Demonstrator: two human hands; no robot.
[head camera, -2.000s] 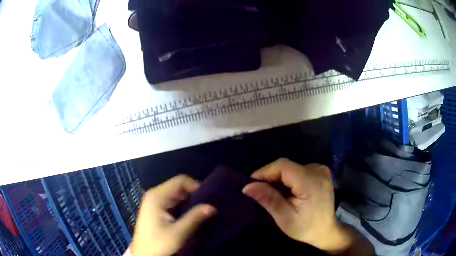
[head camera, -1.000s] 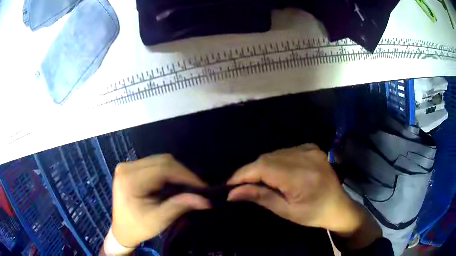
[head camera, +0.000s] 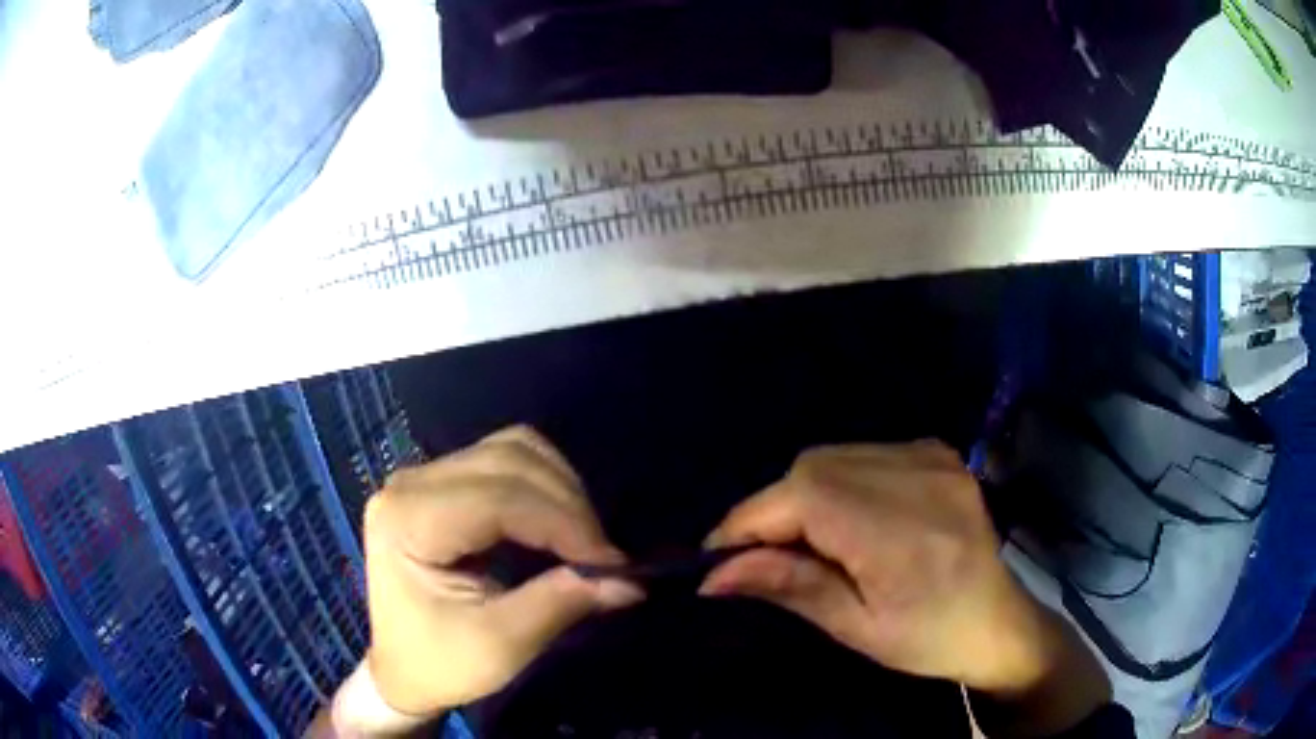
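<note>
A dark fabric piece is stretched between my two bare hands at my lap, below the table edge. It is hard to see against the dark clothing. My left hand pinches its left end between thumb and fingers. My right hand pinches its right end the same way. The rest of the piece is hidden in the hands or lost in the dark.
The white table bears a printed ruler, dark pieces, pale grey-blue pieces and green snips. A blue crate stands lower left. A grey fabric bundle and white packets lie right.
The dark piece went from bunched and raised to a thin edge held taut between both hands. The table view has shifted upward overall since the first frame.
</note>
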